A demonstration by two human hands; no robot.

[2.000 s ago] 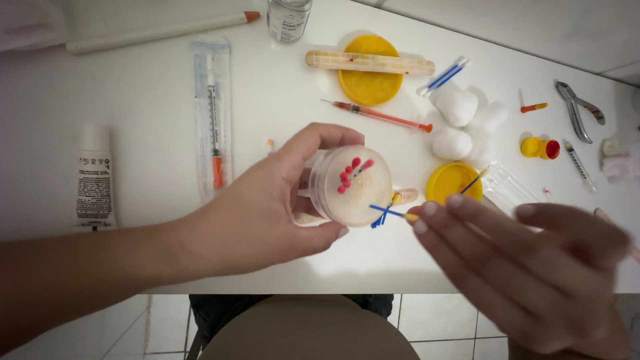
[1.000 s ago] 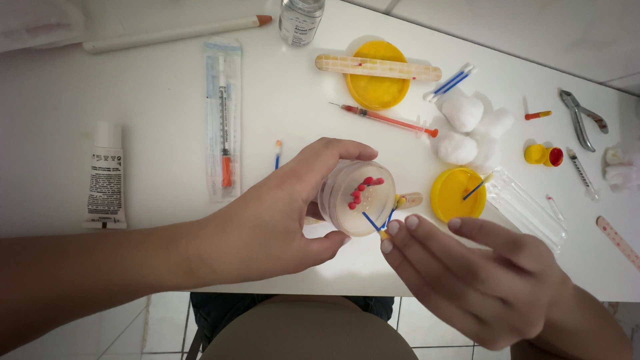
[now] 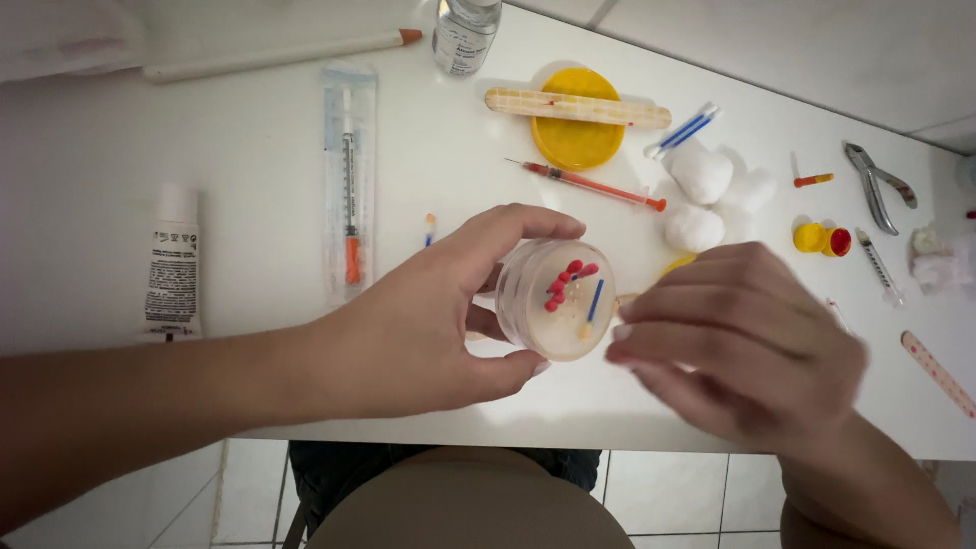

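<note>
My left hand (image 3: 457, 320) grips a round clear plastic container (image 3: 526, 305) by its sides, over the front part of the white table. In the container's top stand several red-tipped swabs (image 3: 560, 286) and a blue stick with a yellow tip (image 3: 592, 309). My right hand (image 3: 740, 335) is just right of the container, its fingers bent and blurred; whether something is between them cannot be seen. It partly covers a yellow lid (image 3: 679, 265). Behind the left hand's fingers, a small swab with an orange tip (image 3: 430, 223) shows.
Behind lie a wooden stick (image 3: 579, 108) on a yellow lid (image 3: 576, 145), an orange syringe (image 3: 595, 185), cotton balls (image 3: 694, 229) and blue cotton swabs (image 3: 688, 130). Left are a packaged syringe (image 3: 349, 183), a tube (image 3: 174, 267) and a glass bottle (image 3: 465, 38). Nippers (image 3: 875, 187) lie at right.
My right hand has drawn back to the right from the container. The blue stick with the yellow tip, earlier at its fingertips, now shows at the container's top, apart from the hand.
</note>
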